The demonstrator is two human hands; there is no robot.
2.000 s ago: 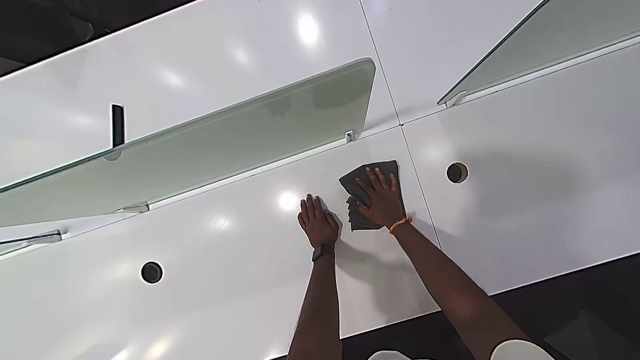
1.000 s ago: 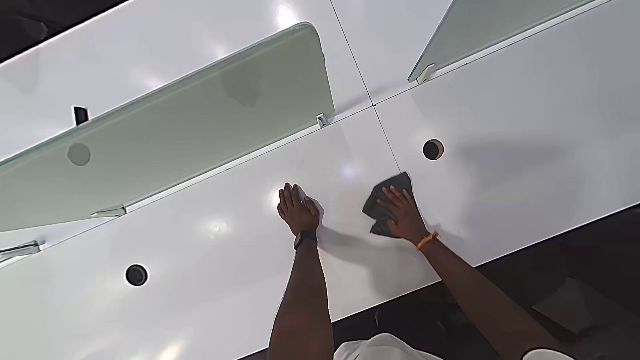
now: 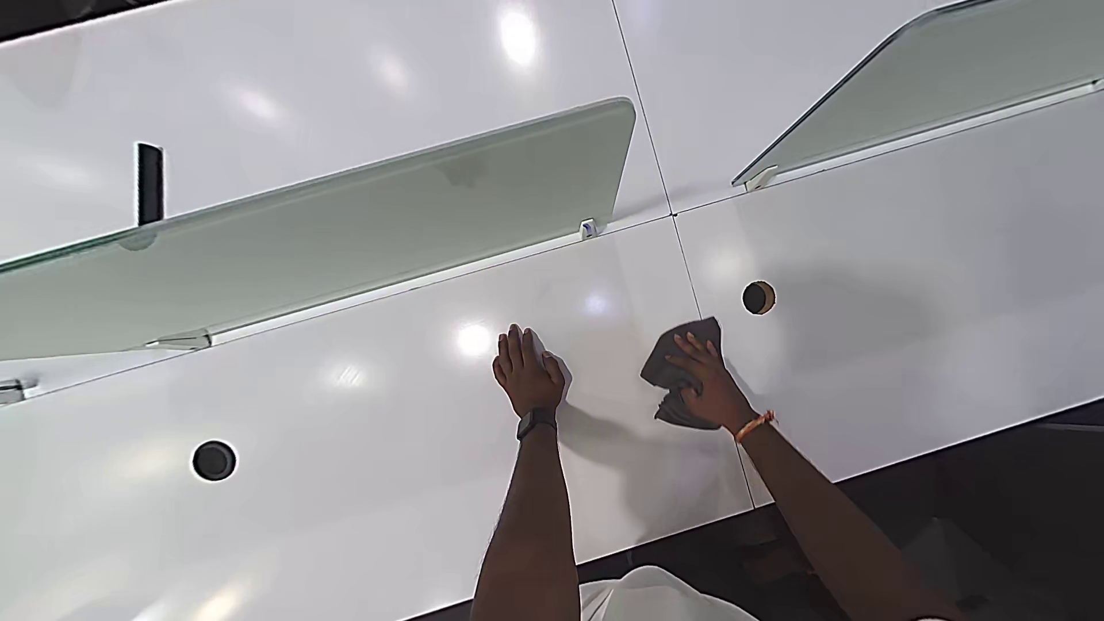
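A dark grey cloth (image 3: pixel 683 366) lies bunched on the glossy white desk (image 3: pixel 379 483), across the seam between two desktop panels. My right hand (image 3: pixel 705 384), with an orange band at its wrist, presses on the cloth with fingers spread over it and the thumb at its fold. To the left, my left hand (image 3: pixel 528 371) rests palm down on the bare desktop with nothing in it. A dark watch (image 3: pixel 536 422) is on the left wrist.
A frosted glass divider (image 3: pixel 414 207) stands behind my hands on small clamps; another glass divider (image 3: pixel 966 86) stands at upper right. Round cable holes, one left (image 3: pixel 214 461) and one right (image 3: pixel 759 297), pierce the desktop. A dark slot (image 3: pixel 150 184) lies behind the left divider.
My right hand and the cloth have moved from left of the panel seam, where they were two seconds ago, onto it. The left hand stays flat on the desk. The view has shifted.
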